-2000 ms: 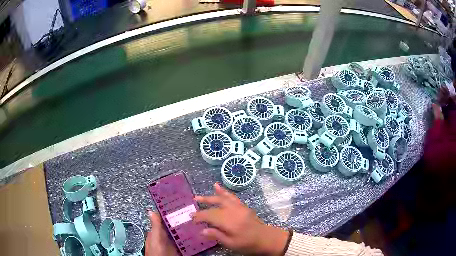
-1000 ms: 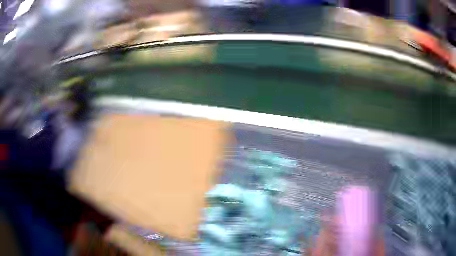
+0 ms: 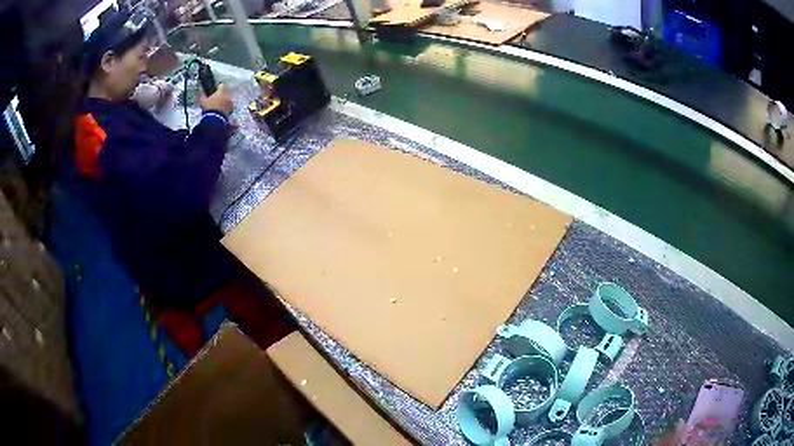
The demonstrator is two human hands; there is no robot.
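A smartphone (image 3: 716, 408) with a pale pink screen is at the bottom right. My left hand (image 3: 673, 435) shows only as blurred fingertips at the phone's left edge, holding it; the rest is cut off by the bottom edge. My right hand is not in view. Several empty pale teal ring housings (image 3: 577, 383) lie loosely piled left of the phone, some on their sides. Fan heads (image 3: 773, 411) with spoked centres show partly at the right edge.
A flat cardboard sheet (image 3: 400, 253) lies on the silver-grey bench cover (image 3: 670, 331). The green conveyor belt (image 3: 557, 148) runs behind, with one small white part on it. At left, a person holds a dark tool near yellow-and-black equipment (image 3: 292, 94). An open carton stands below.
The view has swung left, bringing the cardboard and the neighbouring person into clear view. The phone and fan heads have shifted to the right side. My right hand has left the picture.
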